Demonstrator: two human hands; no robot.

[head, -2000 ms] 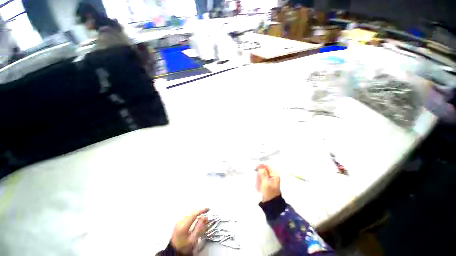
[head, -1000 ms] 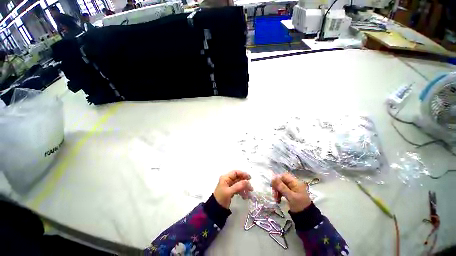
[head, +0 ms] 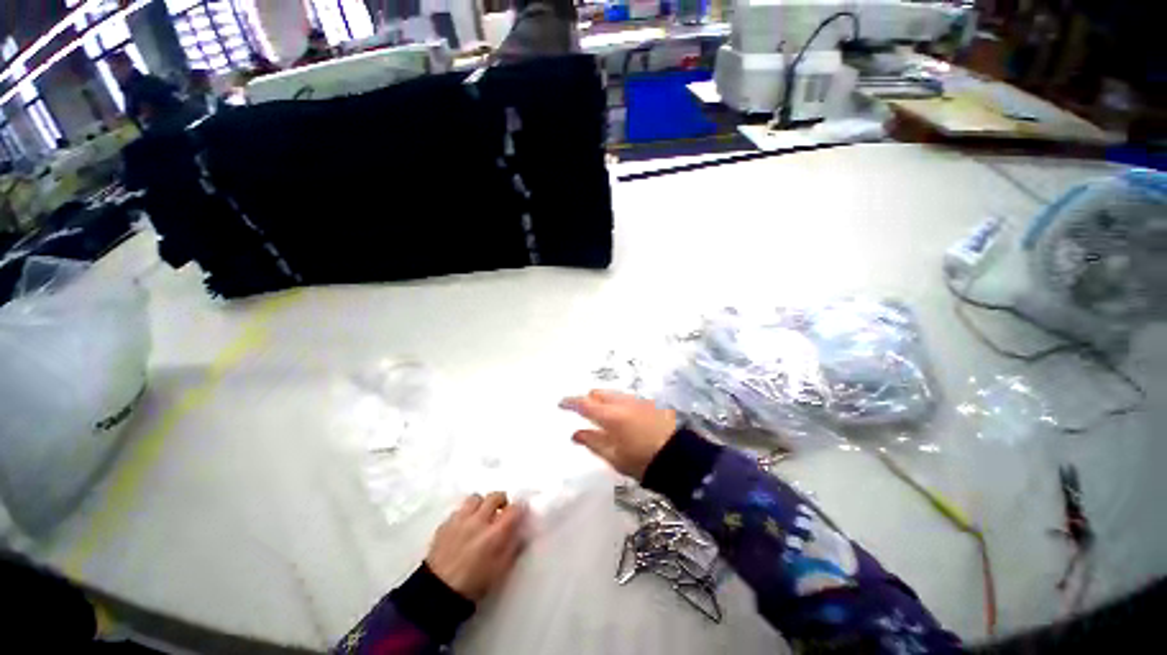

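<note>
My left hand [head: 476, 544] is low on the table, left of the metal pieces, fingers curled. Faint clear film seems to lie at its fingertips; whether it is gripped is unclear. My right hand [head: 621, 433] reaches left above the metal pieces, its fingers apart and nothing visible in them. A loose pile of silver to dark metal open outlines [head: 666, 553] lies beside my right forearm. A large clear bag of packed hardware [head: 832, 371] lies behind my right forearm. Crumpled clear empty bags [head: 394, 441] lie left of my hands.
A yellow-handled tool [head: 944, 505], dark snips [head: 1072, 512] and clear plastic scraps [head: 1005, 410] lie at right. A fan [head: 1094, 256] and power strip [head: 975, 246] stand behind them. A black fabric stack [head: 384, 186] is behind; a white plastic sack [head: 64, 384] is far left.
Both hands have moved left from over the metal pile. The left is lower and closer to me; the right has opened and reaches further forward. The pile is now more exposed.
</note>
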